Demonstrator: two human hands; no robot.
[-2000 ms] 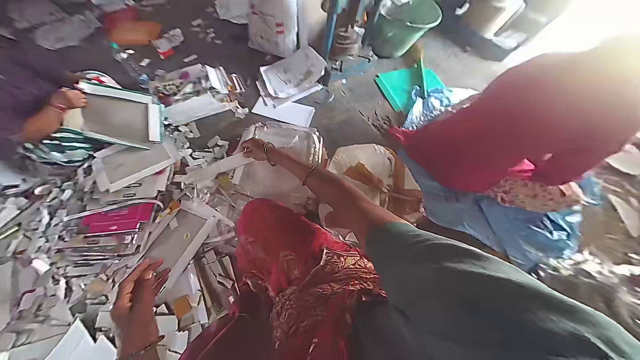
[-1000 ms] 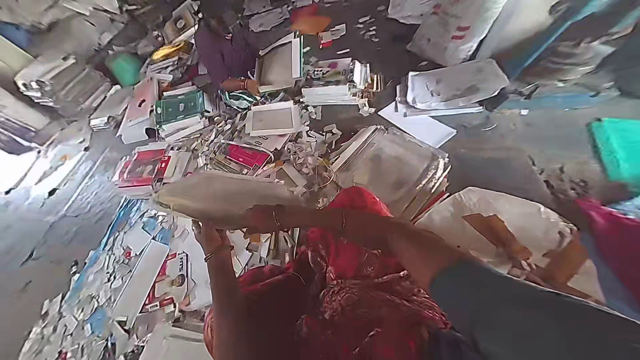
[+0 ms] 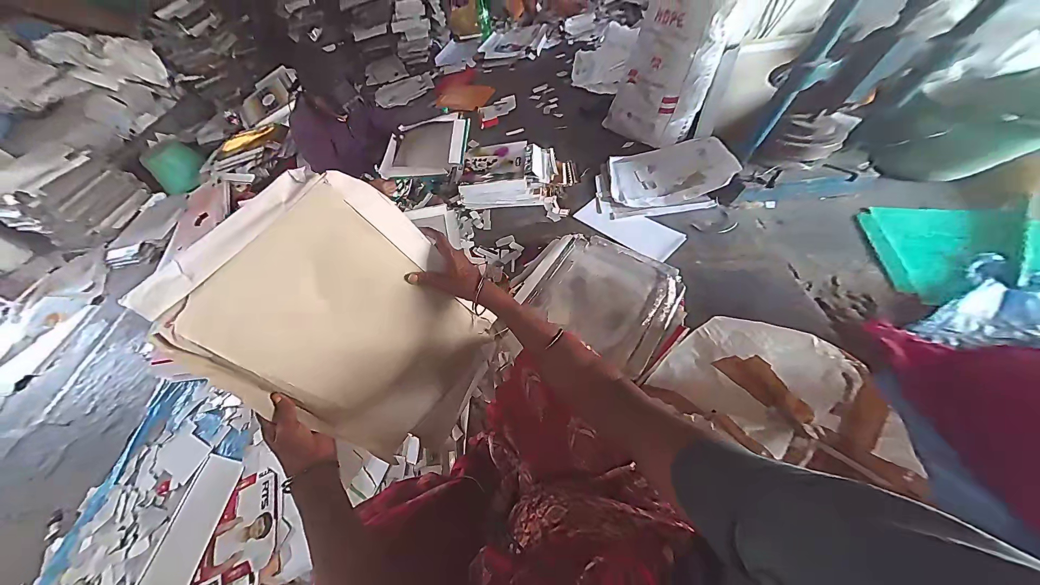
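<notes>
A thick stack of large cream paper sheets [image 3: 317,301] is held up before me, its far edges lined by a white folded border. My left hand [image 3: 296,435] grips the near lower edge, thumb on top. On the right edge lies my right hand [image 3: 451,272], fingers over the top sheet. To the right of the stack, a pile of flat sheets under clear plastic [image 3: 601,296] rests beside my knee. Small paper scraps [image 3: 496,252] lie between that pile and the held stack.
A co-worker in purple [image 3: 333,134] sits ahead, near a framed panel [image 3: 426,148]. Papers [image 3: 670,175] lie on the floor ahead. A taped white bundle [image 3: 747,382] is at my right, with a green sheet [image 3: 946,244] beyond. Printed card and scraps [image 3: 252,520] lie lower left.
Two seconds ago my hands were apart; now both hold the cream stack. Since one second ago its broad face has come into sight. The view has swung left.
</notes>
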